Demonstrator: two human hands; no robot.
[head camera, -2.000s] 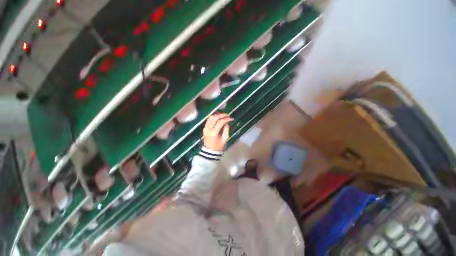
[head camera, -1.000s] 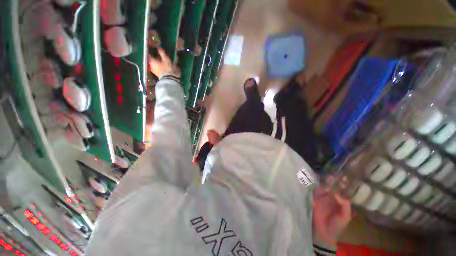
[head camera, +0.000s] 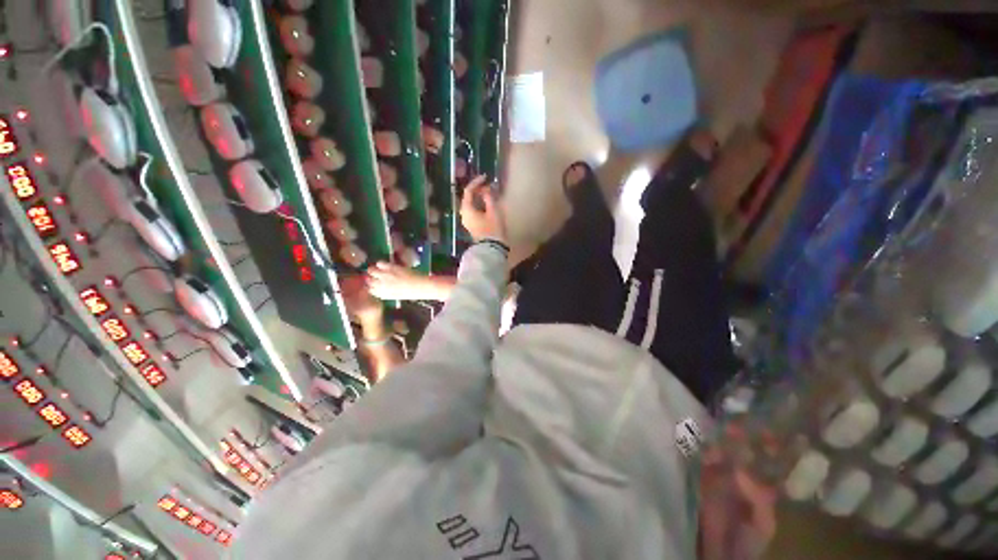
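Observation:
My left hand (head camera: 482, 210), in a grey sleeve, is stretched out to the lower shelves of the green rack, at their outer edge. Its fingers are curled; whether it holds anything is not visible. My right hand (head camera: 742, 505) is blurred at the lower right, beside a clear blister tray with rows of white units (head camera: 854, 424); its fingers cannot be made out. White charging cases (head camera: 255, 184) with thin cables sit in rows on the rack shelves (head camera: 208, 208), looking pinkish under red light.
Another person's bare hand and forearm (head camera: 407, 282) reach in at the rack, left of my sleeve. Red digital displays (head camera: 109, 317) line the left. A blue stool (head camera: 648, 93) stands on the floor ahead of my feet. Blue material (head camera: 837, 186) and a red bin (head camera: 790, 104) are at right.
The view has turned. My left hand has moved from a higher shelf to the lower shelves' outer edge. My right hand has come into view beside the tray. Another person's forearm now shows by the rack.

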